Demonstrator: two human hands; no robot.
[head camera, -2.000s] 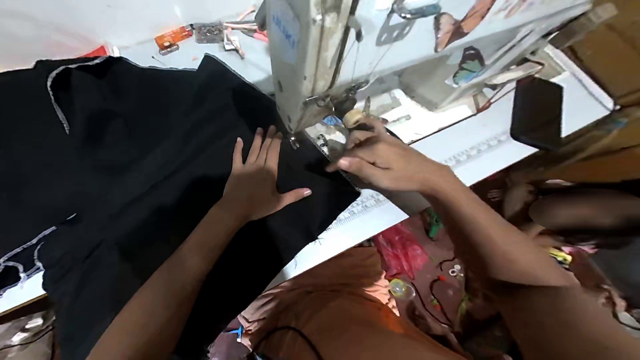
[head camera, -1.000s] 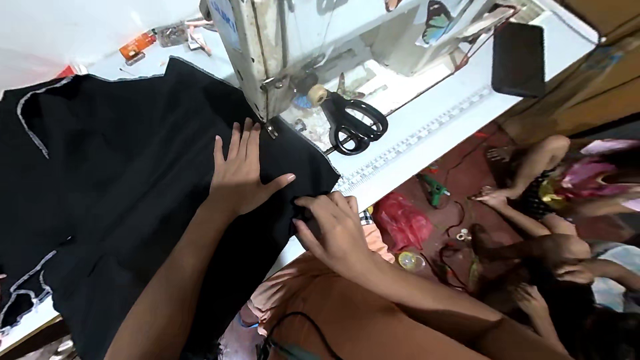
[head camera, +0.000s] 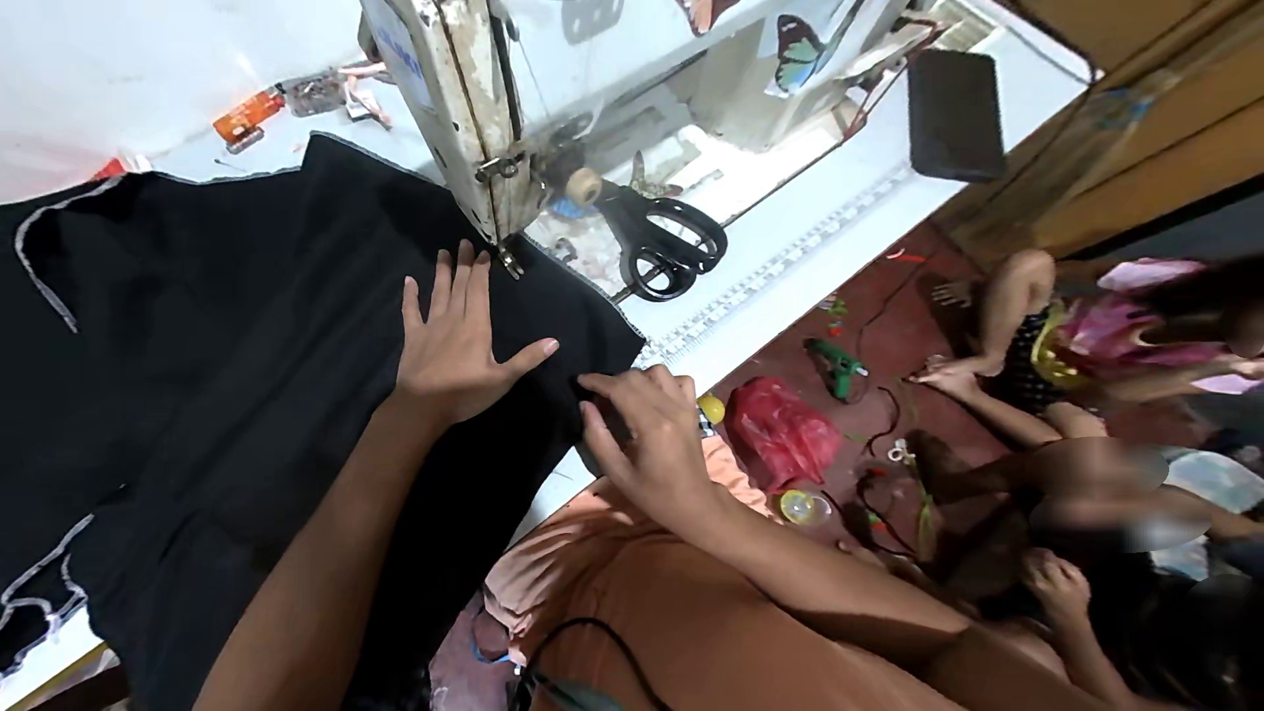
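Note:
Black fabric (head camera: 247, 286) with pale stitched edges lies over the sewing machine table, part of it under the presser foot (head camera: 509, 261) of a sewing machine (head camera: 459, 109). My left hand (head camera: 454, 341) rests flat on the cloth just left of the foot, fingers spread. At the fabric's near right edge, my right hand (head camera: 647, 434) pinches the cloth between thumb and forefinger. Black-handled scissors (head camera: 660, 237) lie on the machine bed to the right of the needle area, their blades partly hidden.
A measuring tape strip (head camera: 780, 262) runs along the table's front edge. A dark phone-like object (head camera: 955, 116) sits at the right. Small packets (head camera: 249, 118) lie behind the fabric. On the floor are a red plastic bag (head camera: 783, 433) and a green glue gun (head camera: 837, 367); people sit nearby.
My right hand has moved from beside the presser foot down to the fabric's near right edge. The scissors, hidden behind it at first, now show. My left hand stays on the cloth.

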